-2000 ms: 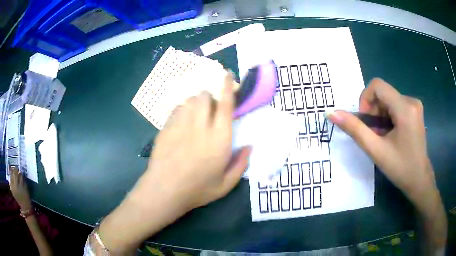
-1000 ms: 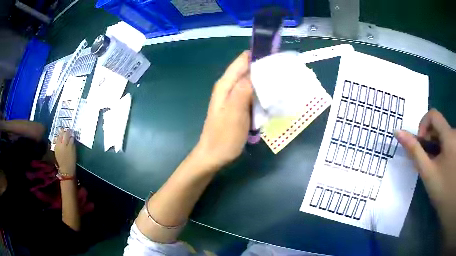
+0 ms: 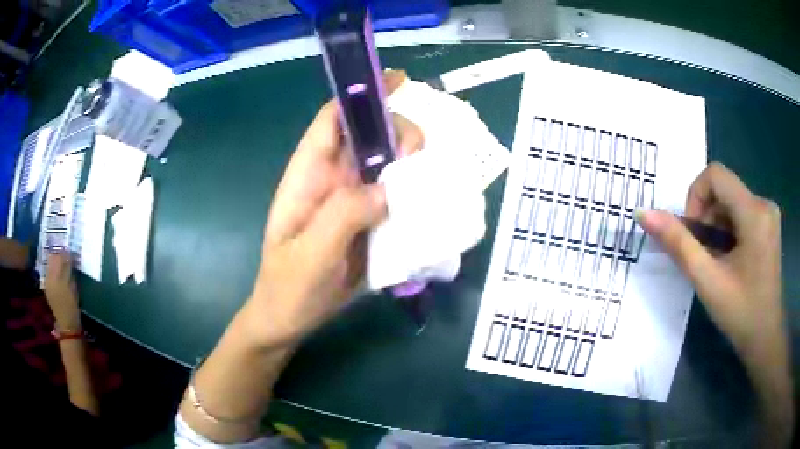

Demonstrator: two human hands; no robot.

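Note:
My left hand (image 3: 303, 210) holds a purple-pink and black pen-shaped device (image 3: 358, 96), its black face with small pink buttons showing, and a crumpled white cloth (image 3: 430, 219) against it. The device's tapered black tip shows below the cloth. My right hand (image 3: 732, 237) is at the right edge of the white sheet (image 3: 675, 289) with rows of black-outlined rectangles, gripping a dark slim tool (image 3: 709, 235) between thumb and fingers. The tool's point is too blurred to tell, and whether a piece is on it cannot be told.
A pale sheet (image 3: 496, 162) lies partly under the cloth, with a white strip (image 3: 491, 70) behind. Blue bins (image 3: 175, 39) stand along the pale metal edging (image 3: 421, 39). Label sheets (image 3: 66, 197) and torn white paper (image 3: 133, 230) lie at the left, near another person's hand (image 3: 61, 285).
The view has shifted, so the sheets sit further left. The device in my left hand has turned, its buttoned black face now showing with the cloth at its lower part. My right hand stays by the sheet.

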